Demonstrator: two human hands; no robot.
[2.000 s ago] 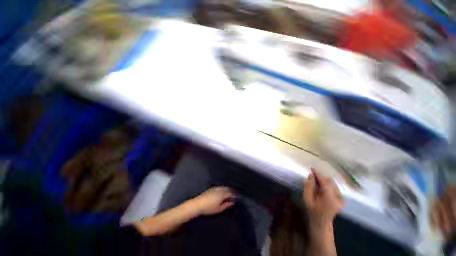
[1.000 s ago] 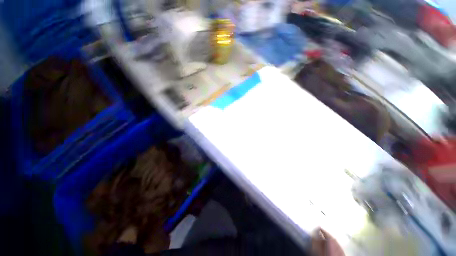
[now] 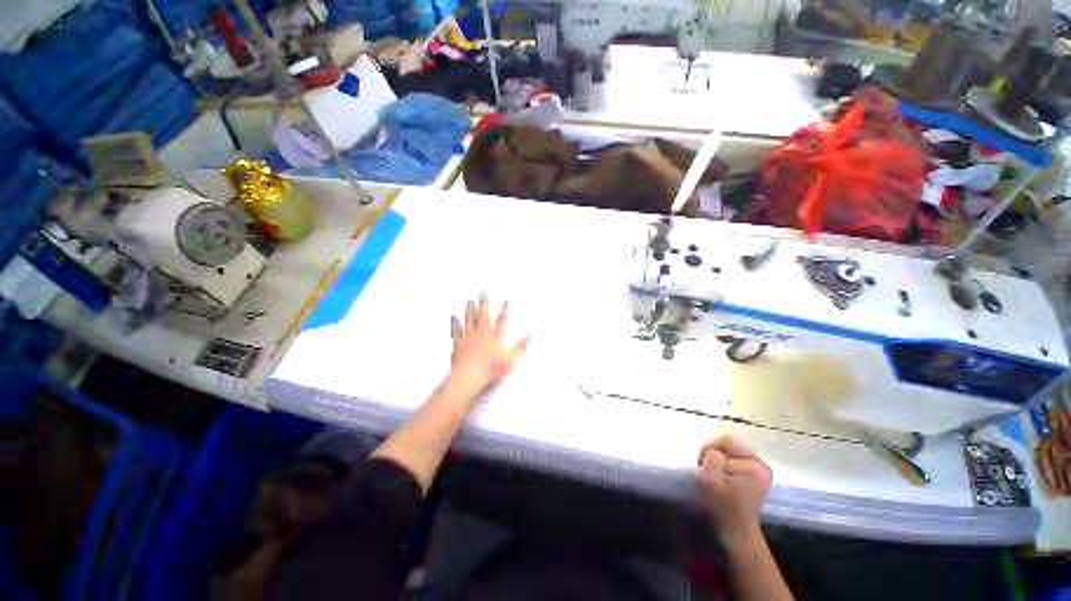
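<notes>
My left hand lies on the white machine table with its fingers spread, holding nothing. My right hand is curled at the table's front edge; whether it holds something small cannot be told. The white lockstitch machine with a blue stripe and dark display stands right of centre. Its needle area is beyond and between my hands. No cloth lies under the needle. Thread snips lie on the table to the right of my right hand.
Brown cloth and a red plastic bag lie behind the table. A gold thread cone stands by a neighbouring machine at left. A small parts tray is at the right end. Blue crates are at lower left.
The view has swung from the crates at left back to the whole table and is sharper. My left hand, earlier over my lap, now lies spread on the table. My right hand stays near the front edge.
</notes>
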